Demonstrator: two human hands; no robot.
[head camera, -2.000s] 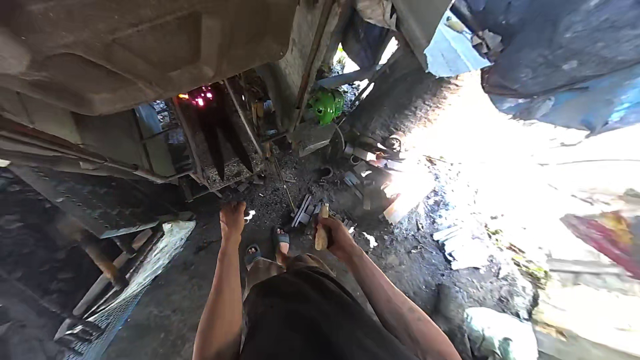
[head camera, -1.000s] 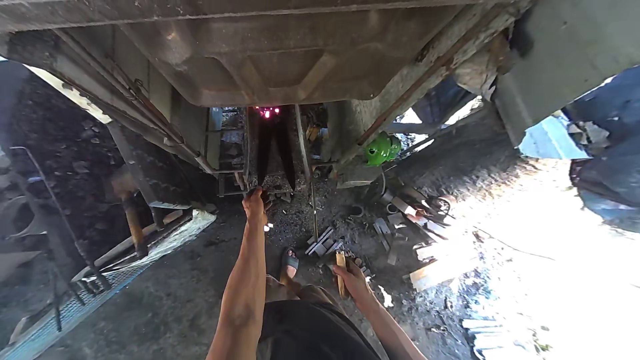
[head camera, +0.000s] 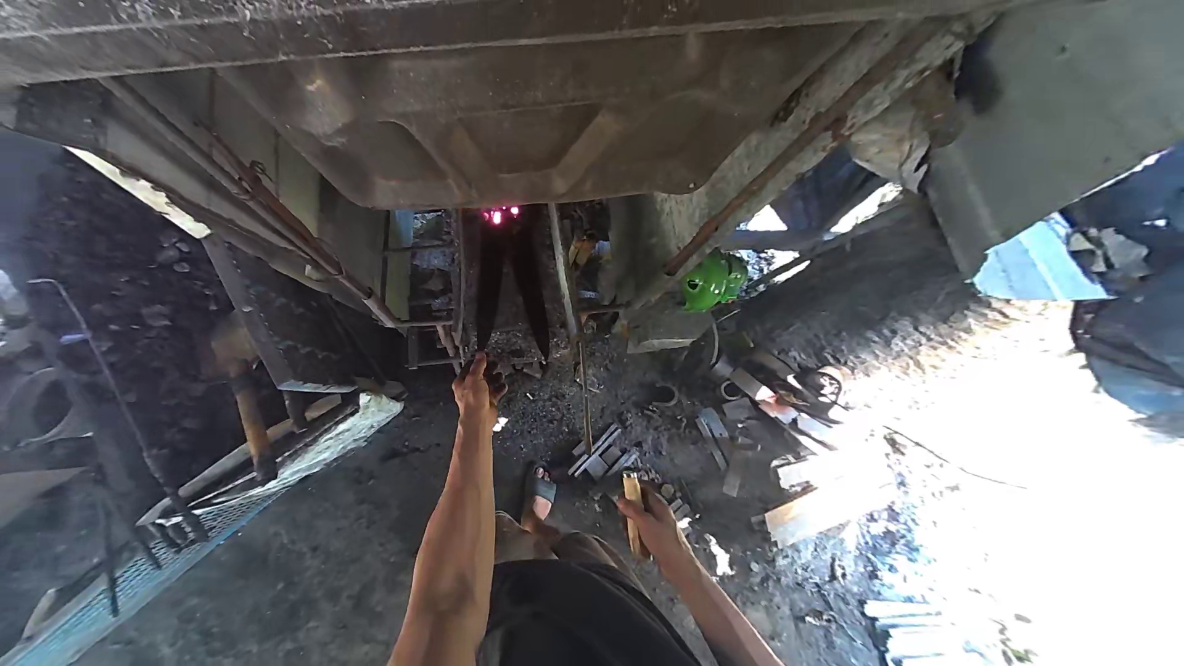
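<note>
Two dark, tapered metal blades (head camera: 529, 305) stick out toward me from a forge, where pink-glowing embers (head camera: 501, 215) show under the metal hood. My left hand (head camera: 477, 384) reaches to the pointed tip of the left blade; its fingertips are at the tip, but whether they grip it cannot be told. Low in the view, my right hand (head camera: 655, 520) is closed around a short, light wooden piece (head camera: 633, 513), which looks like a handle. A long thin rod (head camera: 581, 370) slants down between the blades and the metal bars on the ground.
The metal hood (head camera: 444, 111) hangs overhead. A green blower-like machine (head camera: 712, 281) is right of the forge. Flat metal bars (head camera: 606, 451) and scrap pieces (head camera: 731, 435) lie on the ground. A hammer (head camera: 245, 398) with a wooden handle stands at the left, beside a mesh-edged bench (head camera: 222, 518).
My left hand has moved forward to the left blade's tip. The right hand still holds the wooden piece. The view has swung toward the forge.
</note>
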